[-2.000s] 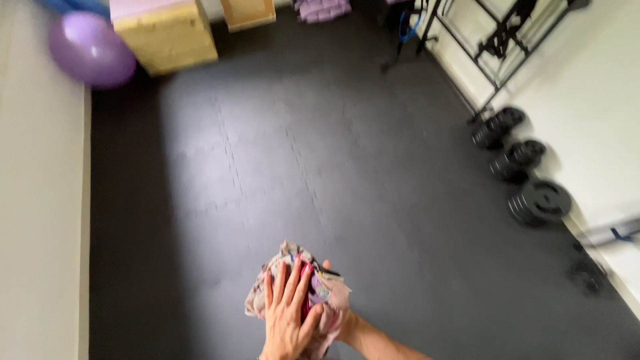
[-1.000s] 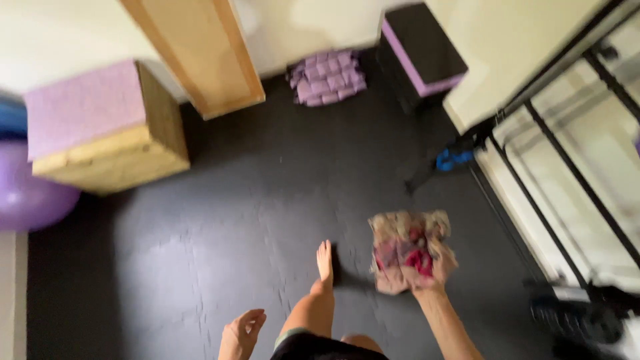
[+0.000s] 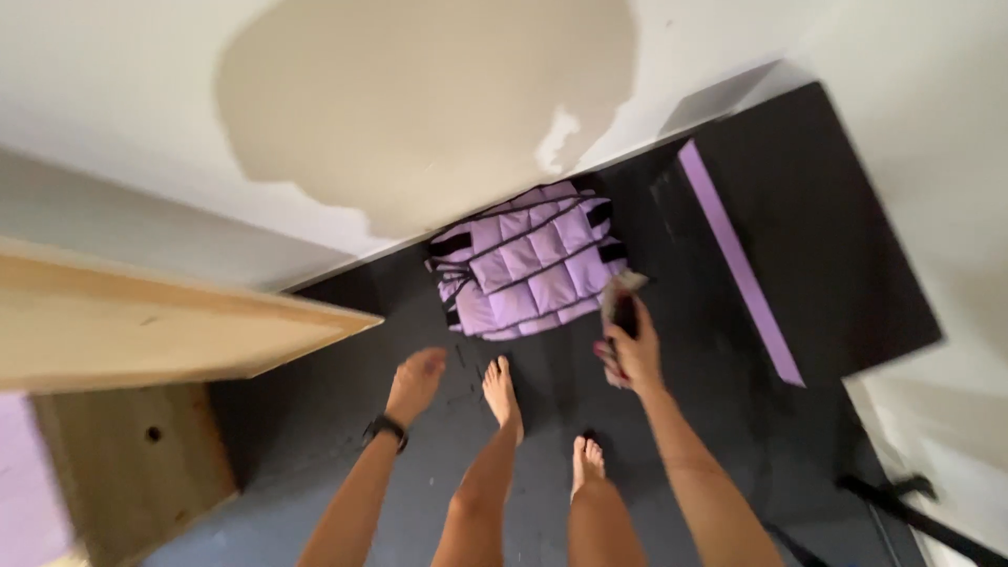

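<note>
My right hand (image 3: pixel 636 346) grips a folded, patterned cloth (image 3: pixel 617 315), seen nearly edge-on and slightly blurred, beside the lower right corner of a pile of purple quilted weight bags (image 3: pixel 531 264) with black trim and straps. The pile lies on the dark floor against the wall. My left hand (image 3: pixel 417 383) hangs in the air below the pile's left side, fingers loosely curled, and no object shows in it. A black watch (image 3: pixel 386 431) is on that wrist. My bare feet (image 3: pixel 502 390) stand on the floor between the hands.
A black box with a purple stripe (image 3: pixel 819 228) stands at the right. At the left are a wood-framed panel (image 3: pixel 173 323) and a plywood box (image 3: pixel 142 465) with a purple top. Black metal rack parts (image 3: pixel 913 516) show at the lower right. The wall (image 3: pixel 425 102) has a beige patch.
The view has moved forward to the wall and the purple pile. Two seconds ago both hands were together on the cloth; since one second ago only my right hand holds it.
</note>
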